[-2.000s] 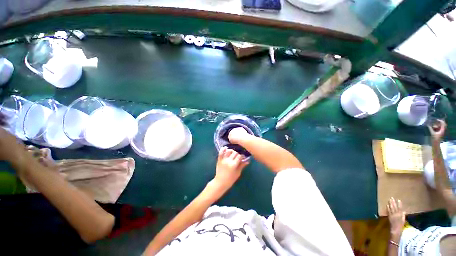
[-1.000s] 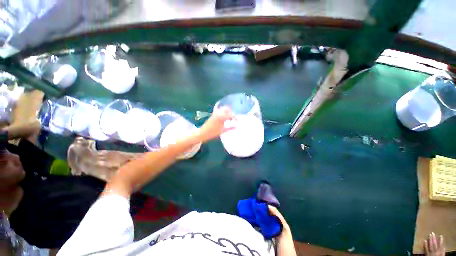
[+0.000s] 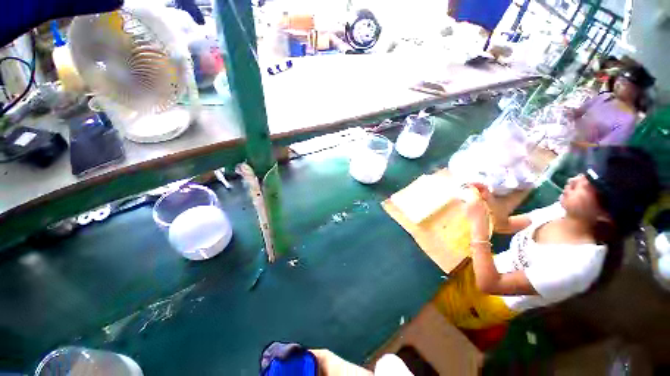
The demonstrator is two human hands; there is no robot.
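Note:
My right hand [image 3: 332,363] is at the bottom edge, partly cut off. It holds the blue cloth [image 3: 289,361], which shows a dark side on top. My left hand is not in view. A clear housing with a white base [image 3: 200,232] lies on the green bench [image 3: 323,294] at left of centre, below the shelf edge. Another clear housing [image 3: 84,363] is cut off at the bottom left edge.
A green post [image 3: 250,81] rises from the bench. A fan [image 3: 139,70] and a dark phone-like device [image 3: 95,142] stand on the white shelf [image 3: 323,92]. At right, a person in white sits by a cardboard sheet [image 3: 449,250]; more housings [image 3: 369,167] stand beyond.
The view has swung to the right. My left hand has gone out of view. The housing it was touching is no longer seen there; another now lies at left of centre. The cloth stays in my right hand.

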